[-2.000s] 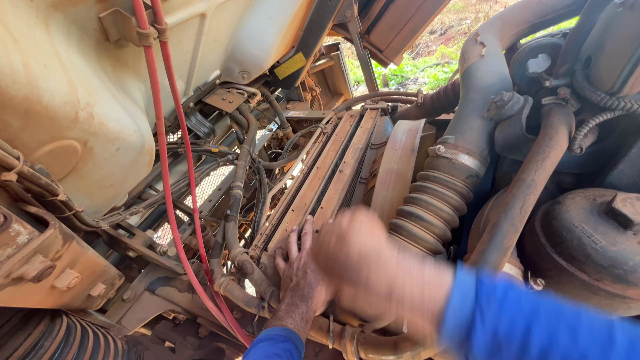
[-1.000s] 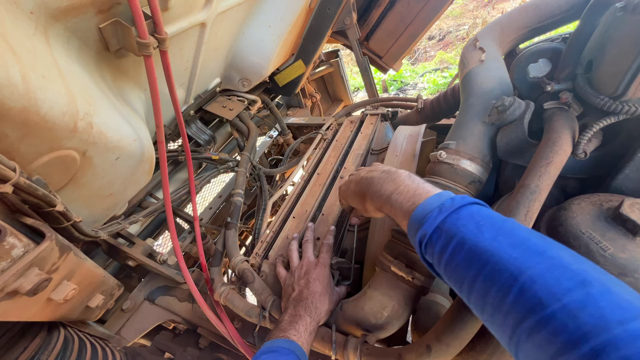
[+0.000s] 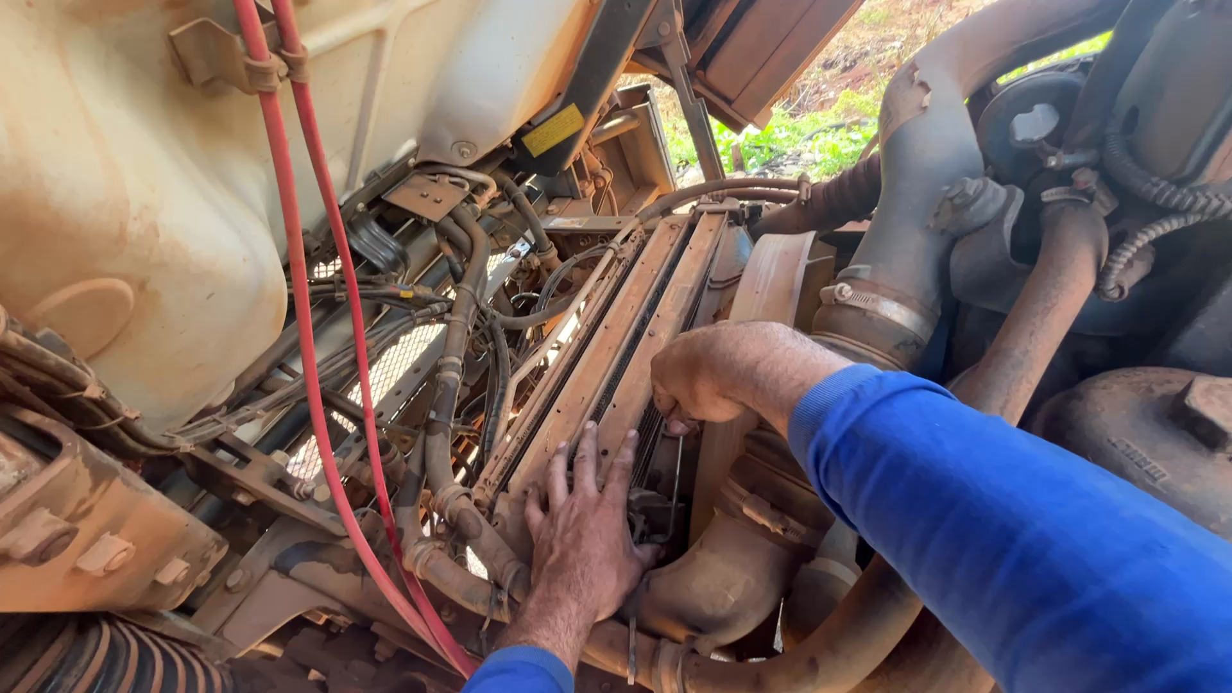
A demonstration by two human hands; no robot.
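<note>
My left hand (image 3: 587,539) lies palm down with spread fingers on the lower end of the dusty radiator stack (image 3: 640,332). Just right of it, my right hand (image 3: 712,375) is curled at the stack's right edge. A thin metal rod (image 3: 678,481) runs down from below its fingertips; whether the fingers grip it is hard to tell. Beside the right hand stands a pale curved fan shroud (image 3: 770,279). Under the right forearm, a large hose elbow (image 3: 707,587) with a metal clamp (image 3: 765,510) is partly hidden.
Two red hoses (image 3: 306,318) hang down at the left, before a pale, dusty panel (image 3: 135,192). Wiring and pipes (image 3: 448,385) run along the stack's left side. A wide duct (image 3: 924,183) with a hose clamp (image 3: 881,303) and a rusty pipe (image 3: 1039,318) rise at the right.
Two seconds ago my right hand was a blur close over my left. It has moved up and away to the stack's right edge. My left hand has stayed on the stack.
</note>
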